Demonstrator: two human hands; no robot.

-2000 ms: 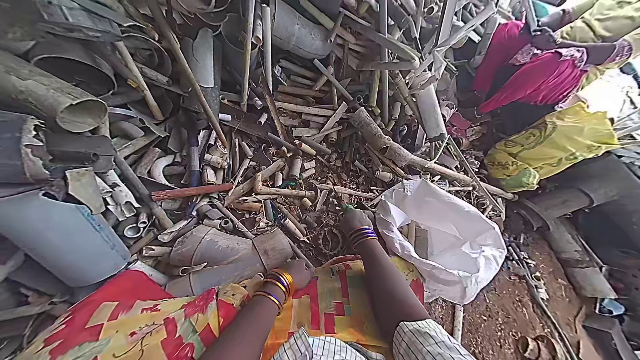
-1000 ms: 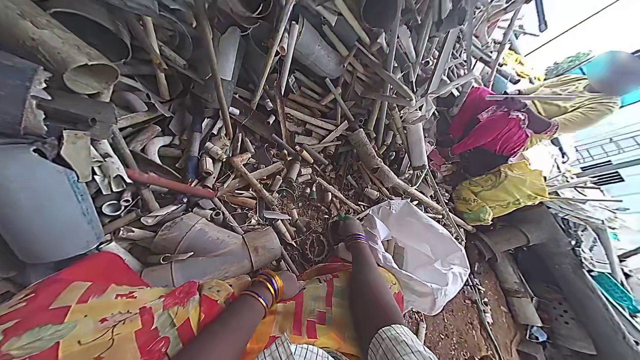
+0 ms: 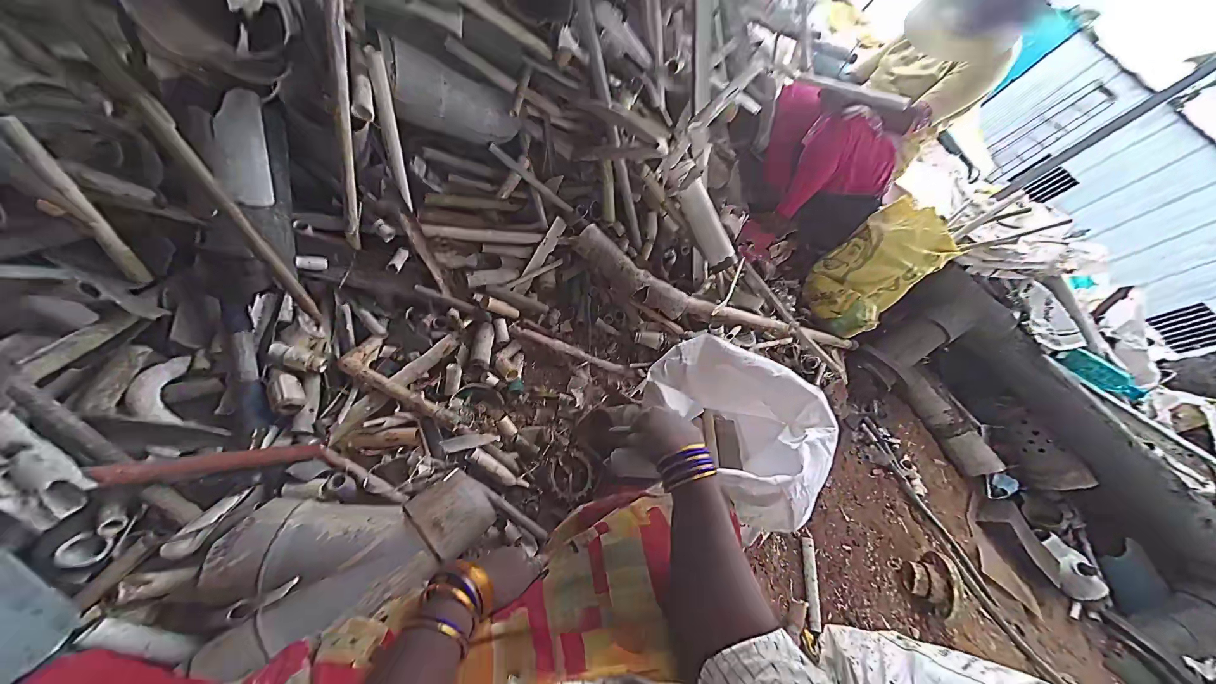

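Observation:
My left hand [image 3: 510,572], with orange and purple bangles at the wrist, is low in the view beside a large grey pipe piece [image 3: 323,537], over patterned red and yellow cloth [image 3: 579,594]. Its fingers are partly hidden. My right hand [image 3: 655,432], with purple bangles, is at the left edge of an open white sack [image 3: 803,437]; a dark, blurred piece seems to be at its fingers, and its grip is unclear. A brownish strip stands inside the sack. Short pipe pieces [image 3: 482,347] and debris lie in front of both hands.
A heap of scrap pipes [image 3: 456,95] fills the left and top. A reddish pipe [image 3: 204,465] lies at left. A person [image 3: 926,66] sits at upper right behind a yellow sack [image 3: 879,261]. Thick dark pipes [image 3: 1045,399] run down the right, beside brown soil [image 3: 855,532].
My right hand has moved from the debris to the edge of the white sack. The view has shifted, showing more of the person and a corrugated wall at upper right.

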